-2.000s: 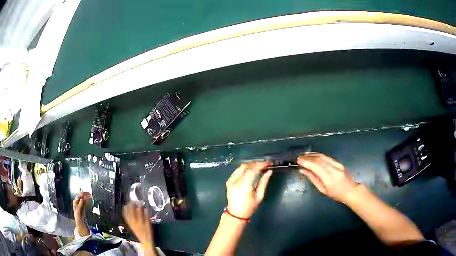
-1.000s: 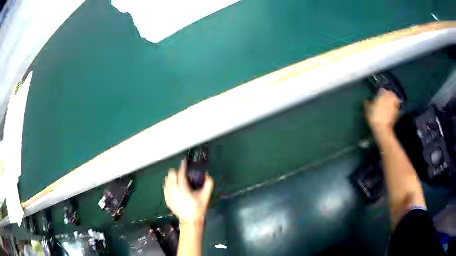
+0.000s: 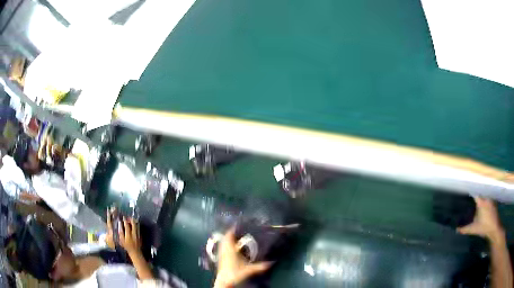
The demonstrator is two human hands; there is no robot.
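Black retail boxes with pale ring pictures (image 3: 248,247) lie on the dark green bench at the lower middle, blurred. My left hand (image 3: 239,264) is over them, fingers across the ring pictures and thumb spread to the right; whether it grips one is unclear. My right hand (image 3: 486,220) is near the right edge, with fingers and thumb at the right end of a dark box (image 3: 452,208) on the green strip beside the white rail. The print on that box is too blurred to read.
Several black boxes stand spaced along the green strip, one of them (image 3: 293,179) beyond my left hand. The white rail (image 3: 315,145) crosses the view. A person (image 3: 84,270) sits at the lower left, hands on a dark box. White sheets (image 3: 476,39) lie beyond the rail.
The view has swung left, bringing the seated people in. My left hand has left the box on the strip and is over the ring-picture boxes. My right hand is still at a dark box by the rail.
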